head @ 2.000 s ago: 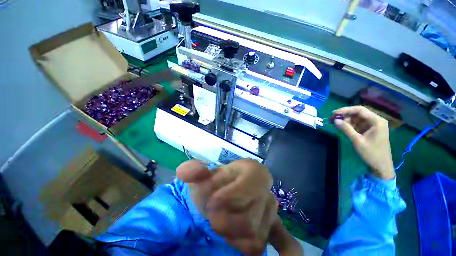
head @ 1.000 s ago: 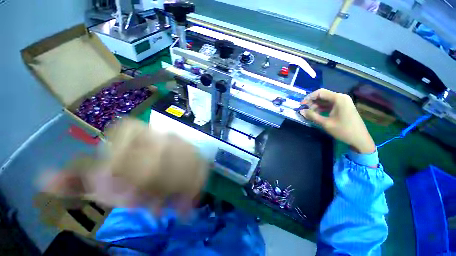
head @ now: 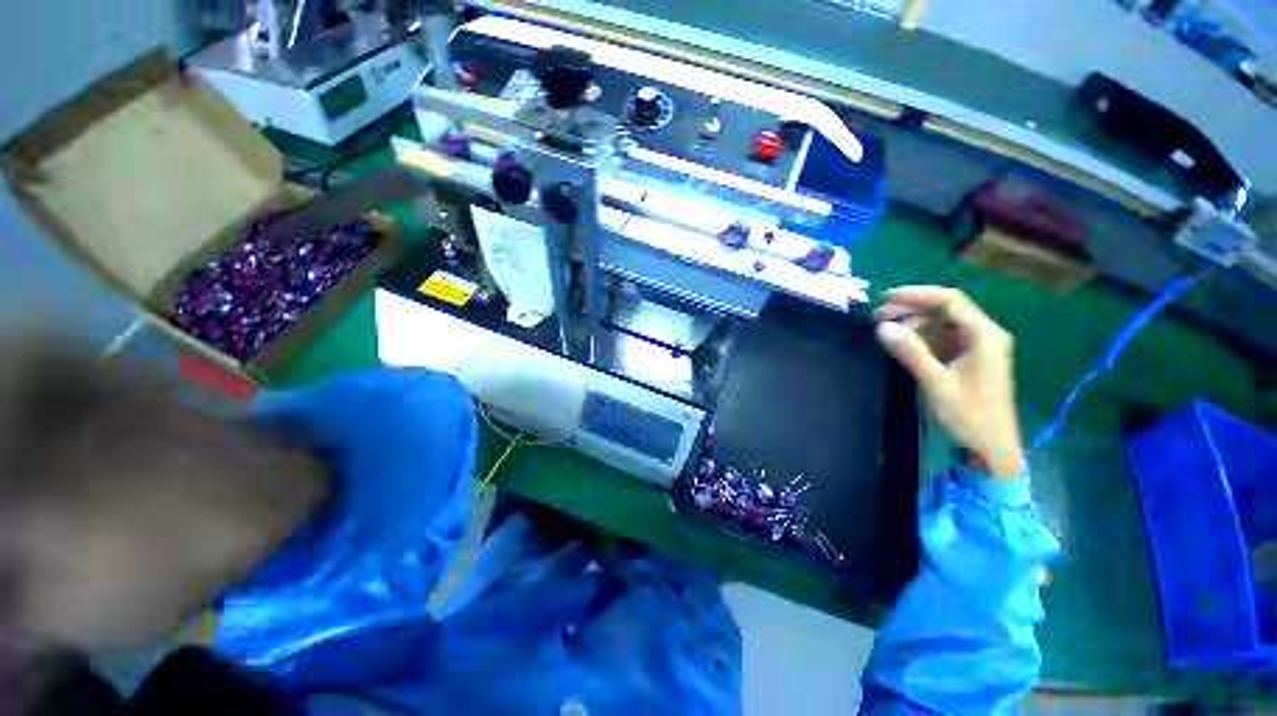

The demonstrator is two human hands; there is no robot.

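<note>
The machine's pale feed rail [head: 658, 238] holds a few small purple components; one [head: 817, 258] sits near its right end. My right hand [head: 966, 371] is just right of that rail end, thumb and index finger close together; whether a component is between them is unclear. My left hand [head: 154, 490] is a large blur at the lower left, close to the camera; its fingers and any contents cannot be made out. The black tray [head: 812, 399] lies right of the machine, with a pile of purple components [head: 749, 501] at its near left.
An open carton [head: 154, 175] of purple components is at the left. A blue bin [head: 1204, 532] stands at the right. A blue cord [head: 1120, 343] runs from my right wrist to a small box [head: 1211, 231] on the shelf edge. Another machine [head: 315, 84] is at the upper left.
My left hand has swung left from in front of the machine to the lower left. My right hand has moved onto the rail end, then back off its right end. The view has shifted.
</note>
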